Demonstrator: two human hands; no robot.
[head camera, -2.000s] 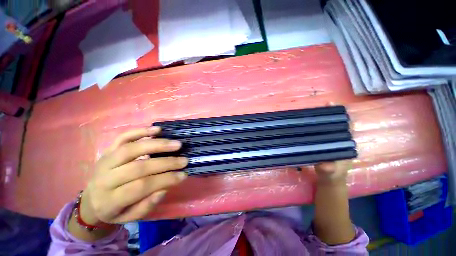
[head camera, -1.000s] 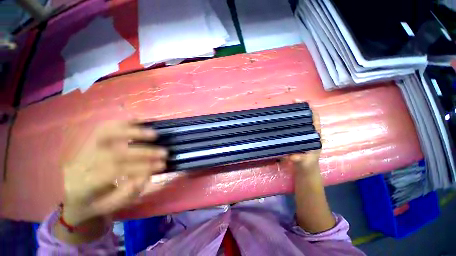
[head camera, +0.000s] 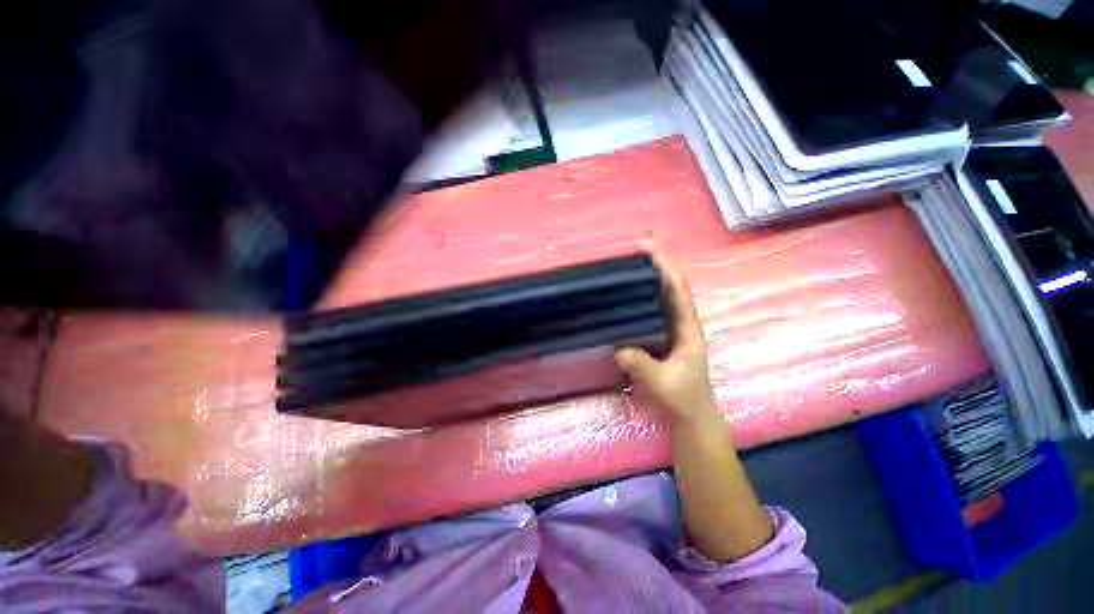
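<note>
A stack of several bare dark tablets (head camera: 480, 324) stands on edge above the pink-red mat, its left end a little lower. The near face reflects the mat. My right hand (head camera: 674, 360) grips the stack's right end, thumb on the near side, fingers behind. The left end has no hand on it. My left sleeve and blurred, shadowed forearm show at the lower left edge; my left hand is out of the picture.
A large dark purple blurred shape (head camera: 204, 144) covers the upper left. Tablets on white sleeves (head camera: 768, 168) are piled at the upper right, with more at the right edge. Blue crates (head camera: 1020, 510) sit below the bench. White sheets (head camera: 600, 84) lie at the far side.
My left hand has left the stack and gone out of the picture to the left. The stack's near face now shows. The dark shape has come in at the upper left. The view has shifted right.
</note>
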